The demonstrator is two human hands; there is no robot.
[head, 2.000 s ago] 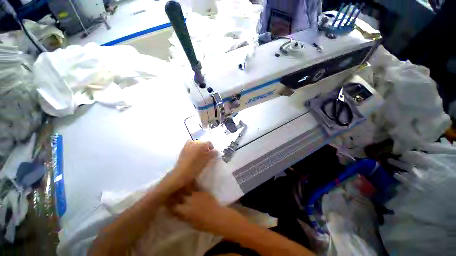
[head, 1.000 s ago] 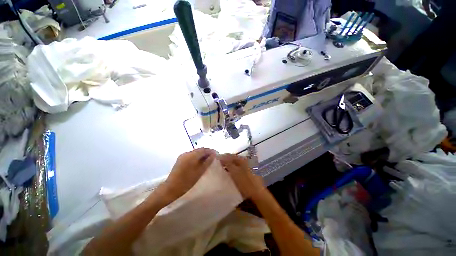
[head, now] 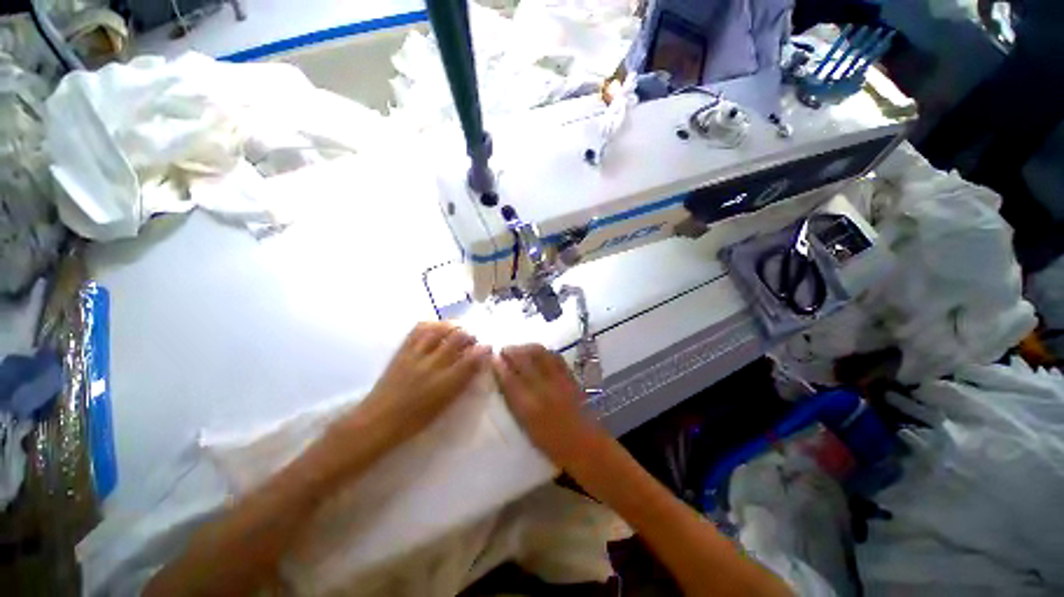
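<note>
A white garment piece (head: 408, 490) lies on the table's front part and hangs towards me. My left hand (head: 432, 364) holds its edge just in front of the needle area. My right hand (head: 539, 394) pinches the same edge just to the right, fingertips close to the left ones. The white sewing machine (head: 618, 187) with a blue stripe stands beyond my hands. Its presser foot area is bright and the foot is hard to make out. A small metal guide (head: 587, 341) is on the bed right of my fingertips.
A green-handled rod (head: 457, 82) stands above the needle end. Black-handled scissors (head: 793, 280) lie in a grey tray (head: 758, 306) at right. White cloth heaps lie at back left (head: 175, 140) and far right (head: 968, 257). A blue-rimmed container (head: 805, 418) is below the table edge.
My right hand has come up from the lower cloth to the edge beside my left hand. Since one second ago both hands have moved slightly towards the needle. The camera view has shifted slightly.
</note>
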